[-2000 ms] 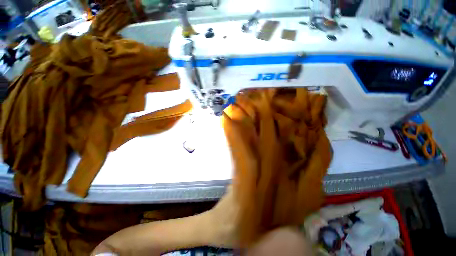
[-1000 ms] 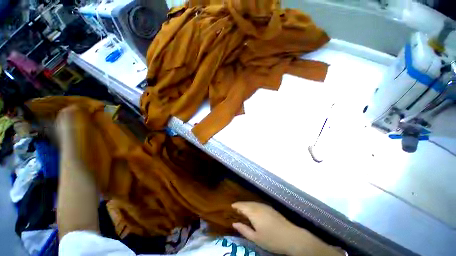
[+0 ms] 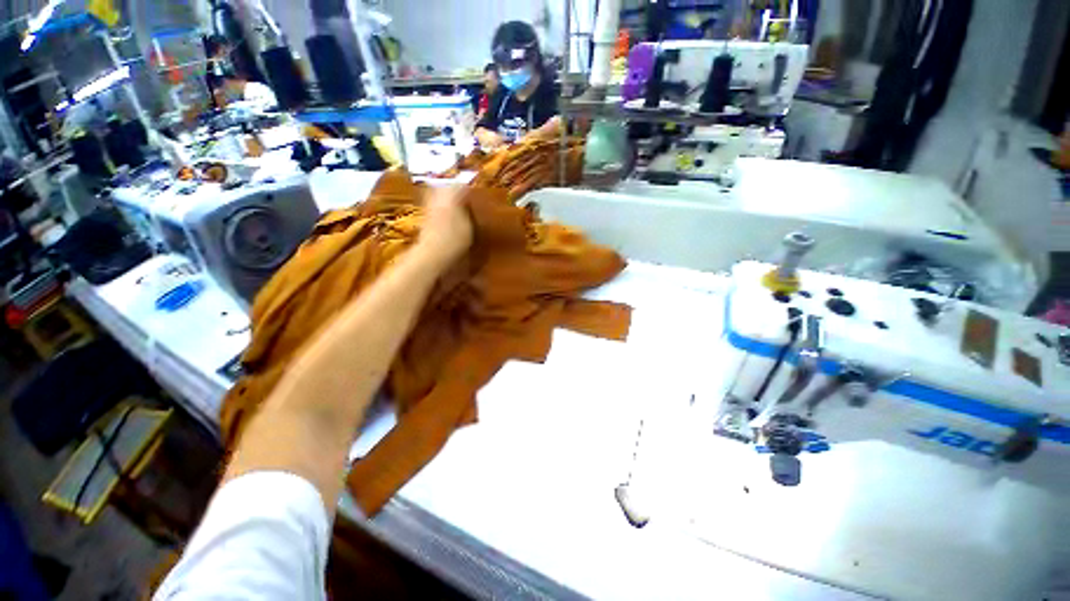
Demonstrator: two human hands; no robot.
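Observation:
The rust-brown garment pile (image 3: 516,276) lies heaped on the left part of the white table, with flat strap-like ends spread toward the front edge. My left hand (image 3: 446,225) reaches over the pile from the lower left and touches cloth near its top. The hand is blurred and its fingers are hidden by the cloth, so its grip is unclear. The white sewing machine (image 3: 868,376) with a blue stripe stands at the right, with no rust cloth under its needle area. My right hand is out of view.
A small dark-edged object (image 3: 631,505) lies on the table left of the needle area. Another machine (image 3: 252,229) stands behind the pile at left. A masked person (image 3: 516,94) sits beyond, near more rust cloth. A yellow-framed stool (image 3: 108,460) stands on the floor at lower left.
The view has swung from the machine to the left and then up. My left hand has moved from cloth below the table edge onto the pile. My right hand has left the picture.

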